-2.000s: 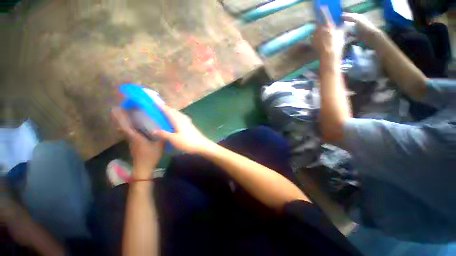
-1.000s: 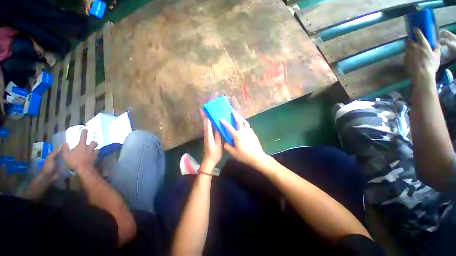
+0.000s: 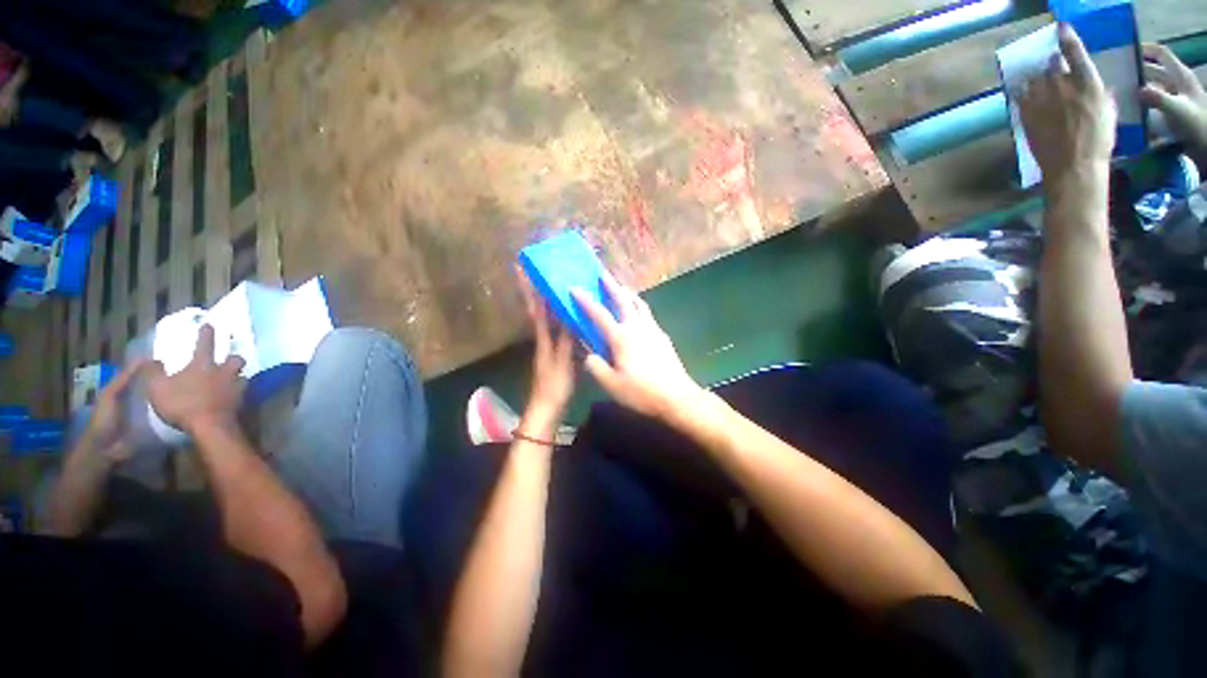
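A blue box (image 3: 564, 274) is held at the near edge of the worn plywood board (image 3: 437, 172), its blue face up. My left hand (image 3: 551, 358), with a red string at the wrist, holds it from the left side, fingers partly hidden behind the box. My right hand (image 3: 642, 355) grips its right side, fingers over the edge. The box looks closed; its underside is hidden.
A left neighbour's hands hold a white rounded item (image 3: 179, 347) beside an open white box (image 3: 271, 325). Blue-and-white boxes (image 3: 66, 262) lie on slatted pallets at left. A right neighbour holds an open blue-and-white box (image 3: 1101, 53). A shoe (image 3: 490, 416) shows below the board.
The view has steadied and shifted slightly since a second ago. My hands still hold the blue box. The right neighbour's box now shows a white panel and a second hand.
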